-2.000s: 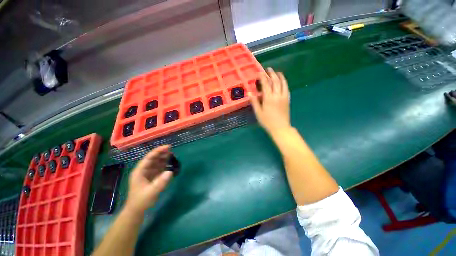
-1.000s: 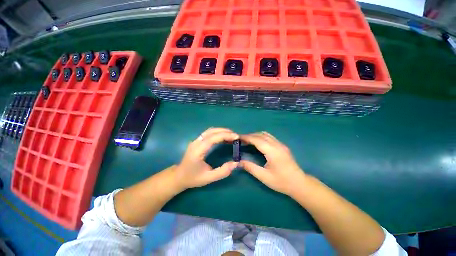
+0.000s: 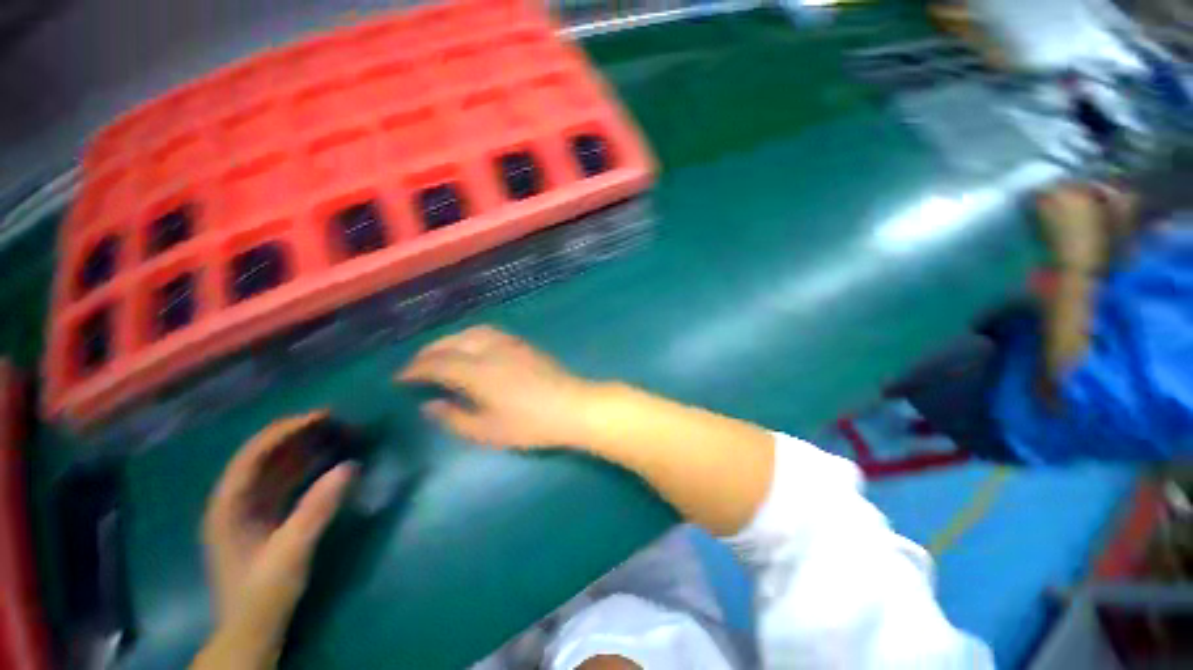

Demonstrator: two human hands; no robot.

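Note:
The picture is blurred. My left hand (image 3: 268,524) is over the green bench at the lower left, its fingers curled around a black unit (image 3: 327,452) that shows between thumb and fingers. Whether a frame is on the unit is too blurred to tell. My right hand (image 3: 504,389) is just to the right, over the bench, fingers apart and slightly bent, with nothing visible in it. The right orange-red tray (image 3: 380,279) lies beyond both hands, with black units (image 3: 360,227) in its near row and two more behind at its left end.
Ridged clear trays (image 3: 438,291) are stacked under the right tray. A black phone (image 3: 89,537) and the edge of the left orange-red tray (image 3: 16,524) are at far left. A person in blue (image 3: 1112,353) sits at right, near greyish clear trays (image 3: 962,124).
My hands have moved apart from the unit they held together; it is now in my left hand and my right hand has let go. The view has swung right.

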